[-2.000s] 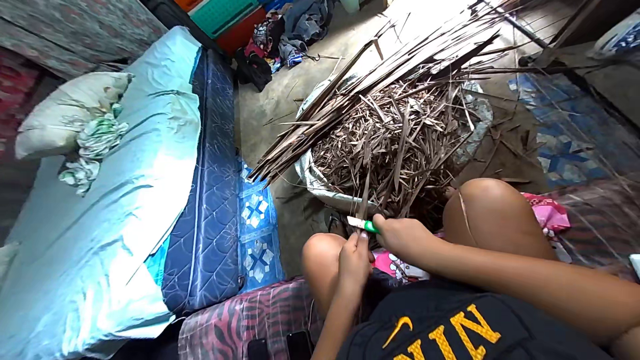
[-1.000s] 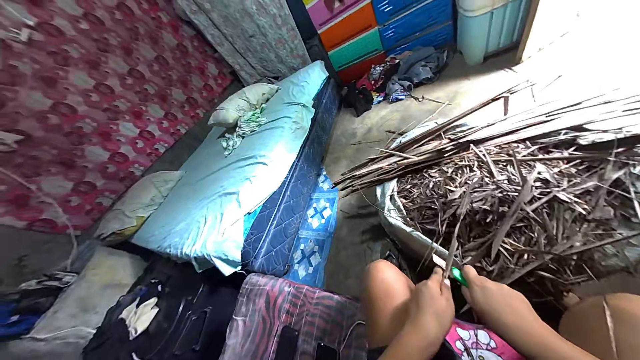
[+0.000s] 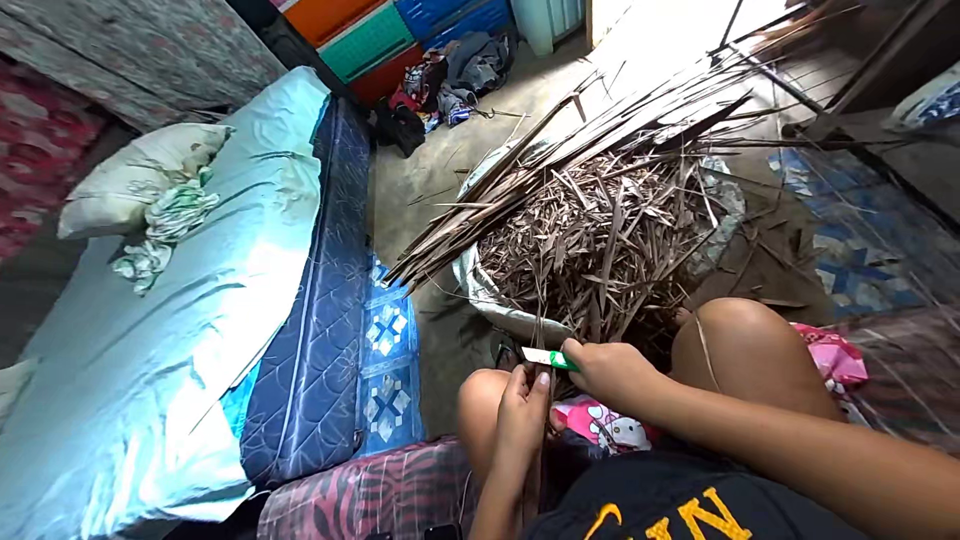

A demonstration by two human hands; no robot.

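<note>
My right hand (image 3: 611,369) grips the green handle of a small knife (image 3: 551,358), its pale blade pointing left above my left fingertips. Between thumb and fingers, my left hand (image 3: 523,405) pinches a thin dry leaf strip (image 3: 541,307) that runs up toward the pile. Beyond both hands stands a wide white sack (image 3: 480,289) with its rim folded open, full of brown dry leaf scraps (image 3: 600,240). A bundle of long dried leaf strips (image 3: 517,176) lies slantwise across the sack's far left side.
To the left is a blue mattress (image 3: 319,322) under a light blue sheet (image 3: 202,322), with a pillow (image 3: 142,176). Clothes (image 3: 457,79) are heaped on the floor by colored drawers (image 3: 367,41). Blue patterned floor covering (image 3: 386,375) borders the mattress. A metal frame (image 3: 780,79) stands at upper right.
The view swung left and then back right. Both hands stay together over my lap, with the knife in my right hand and my left hand beside its blade.
</note>
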